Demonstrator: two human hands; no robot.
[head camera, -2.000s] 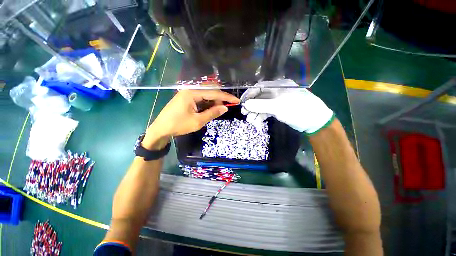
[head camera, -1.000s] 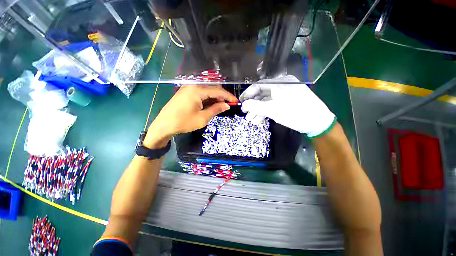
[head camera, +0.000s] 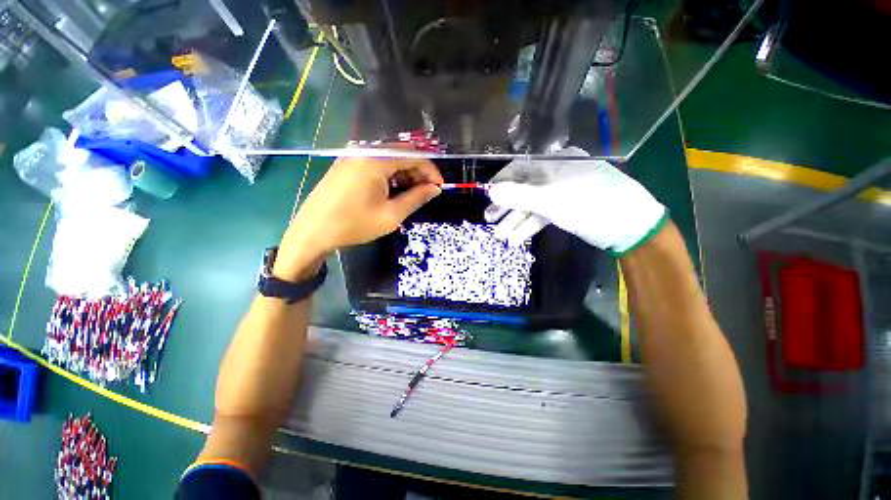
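My left hand (head camera: 363, 203), bare with a dark wristwatch, pinches one end of a thin red and white wire lead (head camera: 463, 186). My right hand (head camera: 581, 200), in a white glove with a green cuff, holds the other end. The lead lies level between my fingertips, under the machine's dark head (head camera: 459, 68). Below my hands a black tray (head camera: 567, 283) holds a heap of tiny white and blue-violet pieces (head camera: 467, 264). Red, black and white leads (head camera: 410, 328) lie in front of the tray.
A clear guard (head camera: 440, 154) crosses above my hands. A ribbed grey panel (head camera: 469, 410) is nearest my body, with one lead on it. At left are lead piles (head camera: 109, 332), plastic bags (head camera: 93, 249), blue bins (head camera: 18, 386) and a green roll (head camera: 153, 180). A red bin (head camera: 821, 314) stands at right.
My hands have moved slightly apart and a little up, and more of the lead shows between the fingertips. Both hands still hold it.
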